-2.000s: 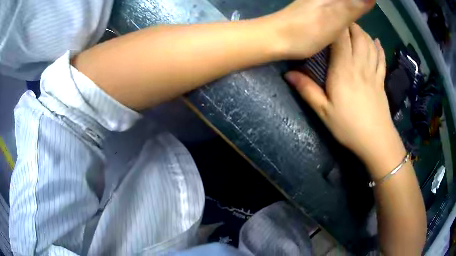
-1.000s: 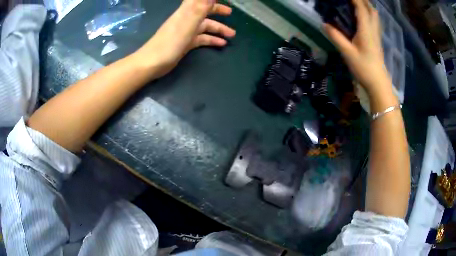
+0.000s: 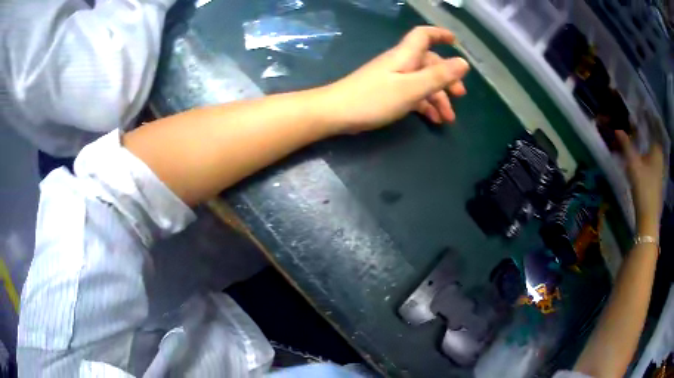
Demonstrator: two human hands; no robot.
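My left hand point(image 3: 414, 81) hovers over the dark-green mat point(image 3: 414, 177) with its fingers apart and slightly curled, holding nothing that I can see. My right hand point(image 3: 641, 166) is small and blurred at the far right, at a pale compartmented tray point(image 3: 550, 81). Black modules with orange tails point(image 3: 602, 100) lie in the tray just beyond its fingertips. Whether my right hand holds one cannot be told. A stack of black, ribbed-looking parts point(image 3: 517, 181) lies on the mat between my hands.
A black fixture with shiny metal ends point(image 3: 425, 295) lies at the lower middle. Loose dark parts with orange tails point(image 3: 543, 295) and a cloudy bag point(image 3: 510, 358) are right of it. Clear film point(image 3: 288, 33) lies at the top left. Another person's striped sleeve point(image 3: 74, 59) is at the upper left.
Both hands were together over a ribbed black stack two seconds ago and are now apart. The dark parts seen in my right hand one second ago no longer show clearly there. The view has shifted.
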